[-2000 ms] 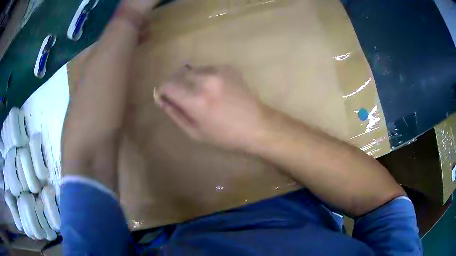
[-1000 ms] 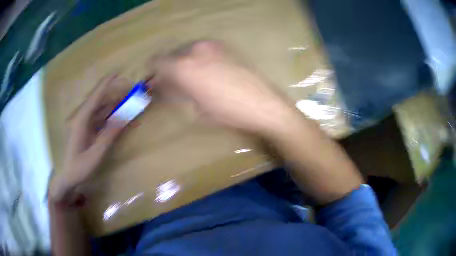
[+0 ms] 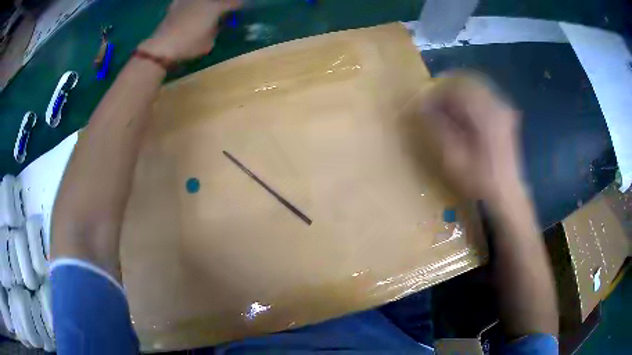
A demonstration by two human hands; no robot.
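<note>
My left hand [image 3: 190, 29] reaches to the far edge of the work area, over the dark green surface, beside a small blue item [image 3: 232, 19]; whether it grips anything cannot be told. My right hand [image 3: 471, 121] is blurred above the right edge of the cardboard sheet [image 3: 346, 145]; its fingers look curled, and what it may hold is hidden. A slim dark rod [image 3: 267, 187] lies diagonally on the middle of the cardboard, touched by neither hand.
Two white housings with blue inside [image 3: 62, 99] lie at the upper left, near a blue cylinder with a small part [image 3: 104, 59]. White housings [image 3: 26, 256] are stacked at left. Blue-green dots [image 3: 192, 185] mark the cardboard. An open cardboard box [image 3: 597, 243] stands at lower right.
My left hand has moved away to the far side, and the white and blue piece it held is gone from over the cardboard. My right hand has moved right. The rod now shows.
</note>
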